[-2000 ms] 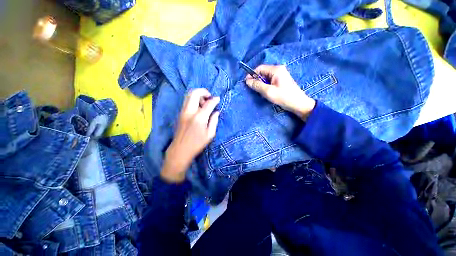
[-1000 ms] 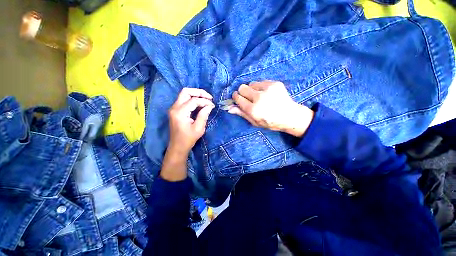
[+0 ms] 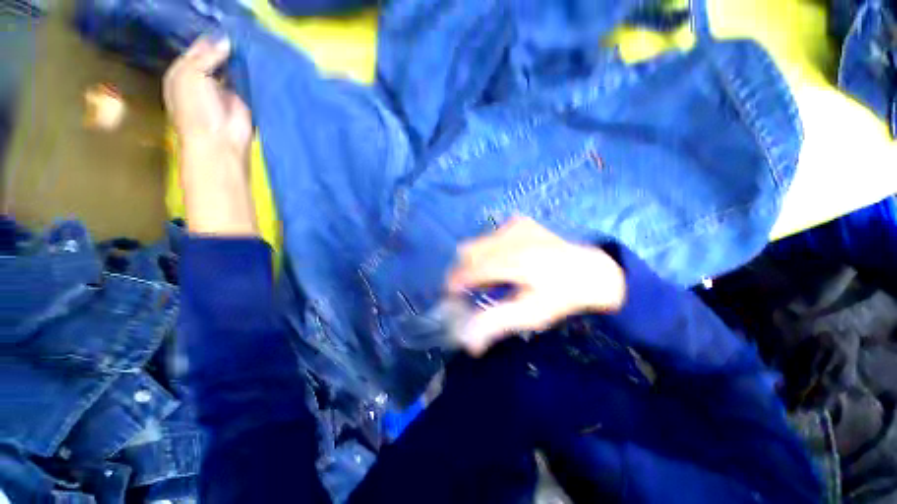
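Observation:
The blue denim jacket (image 3: 610, 197) spreads over the tabletop and its near edge; the frame is blurred. My left hand (image 3: 209, 123) is at the upper left, closed on the jacket's sleeve near its end, and the sleeve stretches from there toward the body of the jacket. My right hand (image 3: 536, 281) is low in the middle, over the near part of the jacket and my lap, with fingers curled. The dark purple grip of the thread snips (image 3: 494, 293) shows inside it; the blades are only a grey blur near the fingertips.
A yellow and white tabletop (image 3: 836, 162) lies under the jacket. A pile of denim jackets (image 3: 74, 340) is heaped at the left. Grey-brown garments (image 3: 836, 364) lie at the right. More denim (image 3: 870, 59) is at the top right. Thread clippings lie on my dark clothes.
My left hand has moved from the jacket's middle to the upper left and taken hold of the sleeve, now pulled out straighter. My right hand has moved down toward my lap.

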